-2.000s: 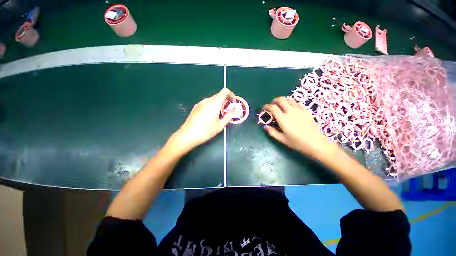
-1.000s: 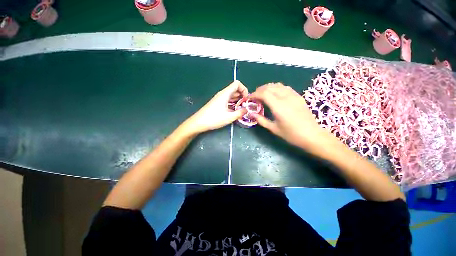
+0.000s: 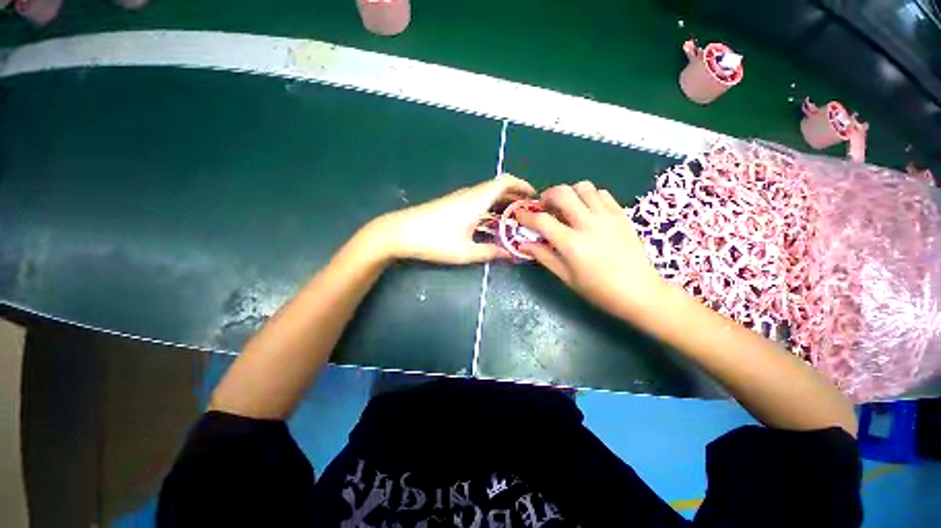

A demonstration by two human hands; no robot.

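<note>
A pink housing (image 3: pixel 508 229) with its round open end facing up is near the pale seam of the green work surface. My left hand (image 3: pixel 459 222) holds it from the left, fingers curled around its side. My right hand (image 3: pixel 593 242) is on its right, with fingertips pressed at the mouth and rim. A small white piece shows in the mouth between the fingers. The fingers cover much of the housing, and I cannot make out a separate ring under my right hand.
A heap of pink rings (image 3: pixel 727 237) lies at the right, running into a clear plastic bag (image 3: pixel 887 278). Beyond the whitish strip (image 3: pixel 454 88), several pink housings (image 3: pixel 710 74) stand on the green belt. A blue crate (image 3: pixel 889 431) is below the bag.
My right hand has brought a pink ring from beside the heap to the housing's mouth and stays there. My left hand keeps hold of the housing. The view has turned, and the belt housings appear shifted right.
</note>
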